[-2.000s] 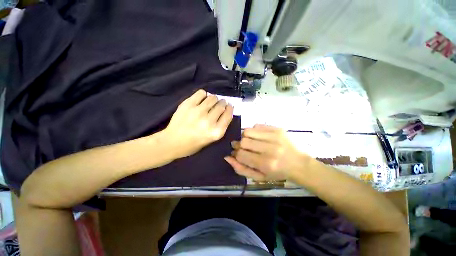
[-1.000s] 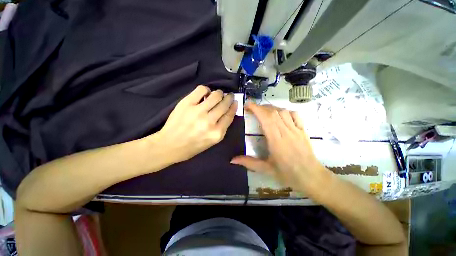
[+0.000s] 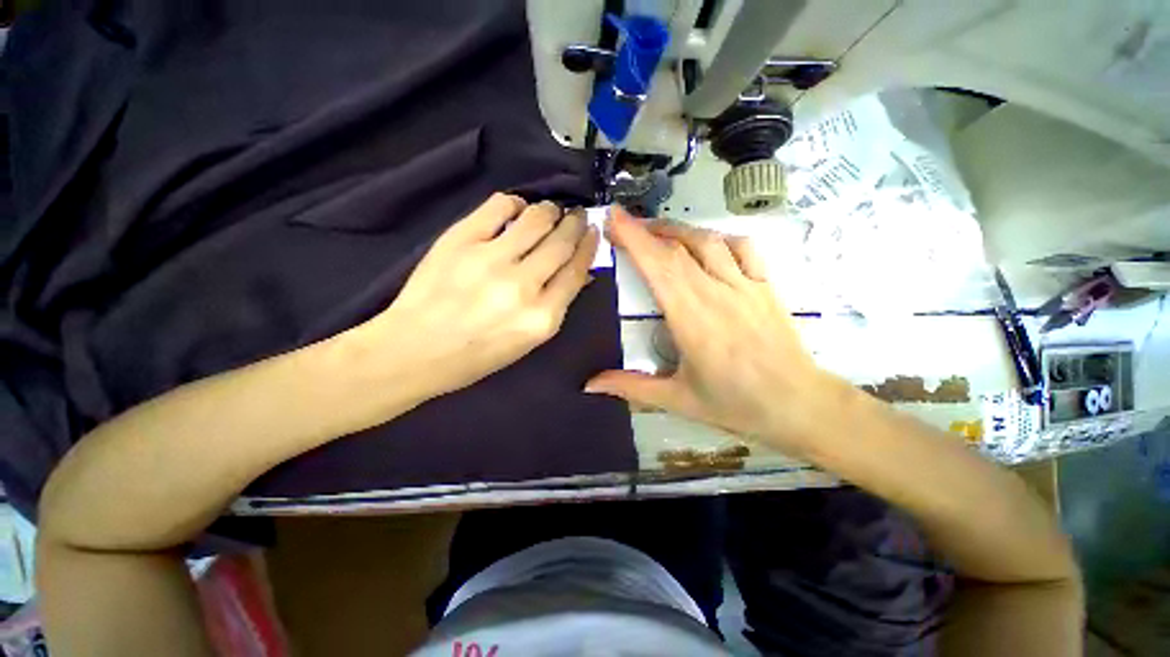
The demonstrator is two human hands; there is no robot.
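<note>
A large dark garment piece (image 3: pixel 231 205) lies on the table left of the needle, its straight edge running from the presser foot (image 3: pixel 608 180) toward the table front. A small white label (image 3: pixel 602 238) lies on that edge just below the foot. My left hand (image 3: pixel 500 276) lies flat on the cloth, its fingertips pressing at the label's left side. My right hand (image 3: pixel 719 315) is spread beside the cloth edge, index fingertip at the label's right side, thumb touching the edge lower down. Neither hand visibly grips anything.
The cream machine head (image 3: pixel 898 64) with a blue piece (image 3: pixel 629 80) and a ridged knob (image 3: pixel 754 186) is above. A crumpled plastic bag of labels (image 3: pixel 885 231) lies under the arm. Pink-handled snips (image 3: pixel 1085 298), a black pen-like stick (image 3: pixel 1017 340) and a switch box (image 3: pixel 1088 383) are at right.
My right hand has moved up and opened from its curled pose, its index finger now at the label by the foot. The label and cloth edge sit closer to the foot.
</note>
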